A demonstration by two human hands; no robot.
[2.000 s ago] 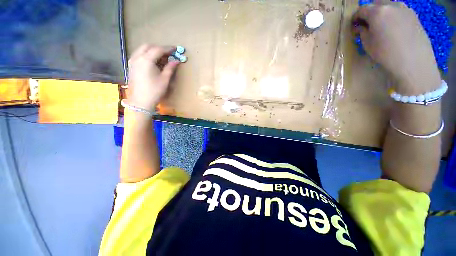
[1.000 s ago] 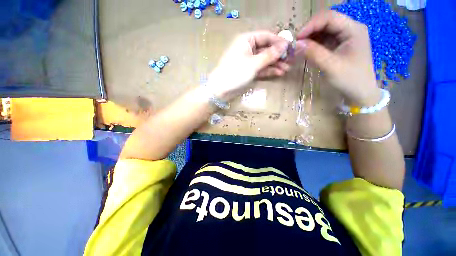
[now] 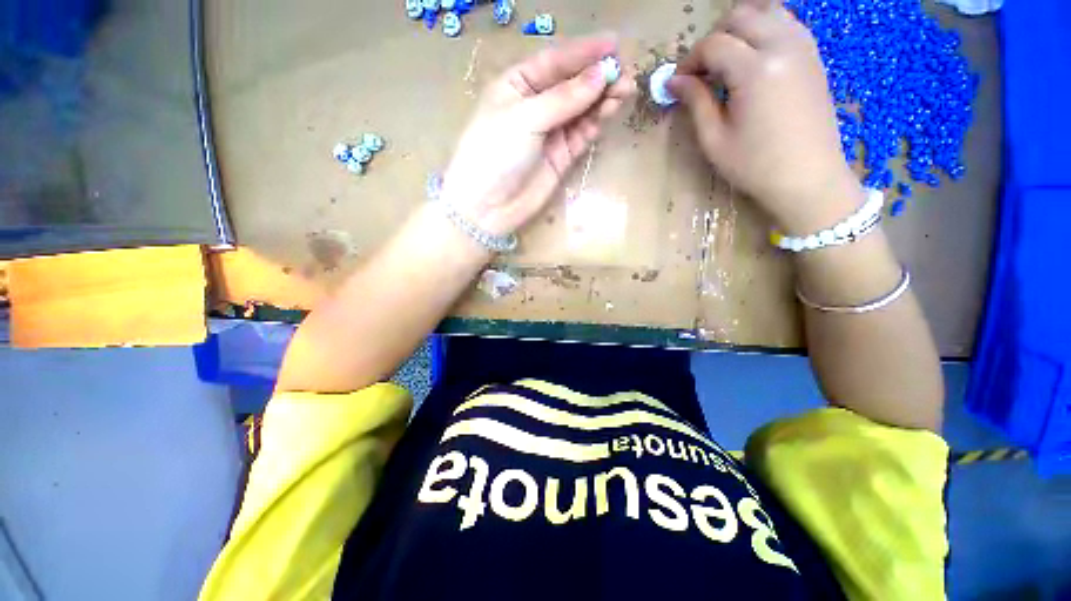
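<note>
My left hand (image 3: 534,135) holds a small pale round part (image 3: 610,69) between thumb and forefinger, just left of the white round pot. My right hand (image 3: 758,100) has its fingertips at the right edge of the white round pot (image 3: 664,85), which sits on the table with dark specks around it. Whether the right fingers hold a small piece is too small to tell. A large pile of small blue plastic pieces (image 3: 910,88) lies to the right of my right hand. A small cluster of pale round parts (image 3: 358,153) lies at left.
Blue and white assemblies (image 3: 452,21) lie at the far centre-left. An orange bin or tray (image 3: 106,296) is at the left table edge. A large blue bin (image 3: 1034,258) stands at the right. A white scrap (image 3: 498,283) lies near the front edge of the cardboard-covered table (image 3: 399,223).
My left hand has moved from the pot a little left, with the pale part in its fingers. My right hand has come away from the left fingers to the pot's edge.
</note>
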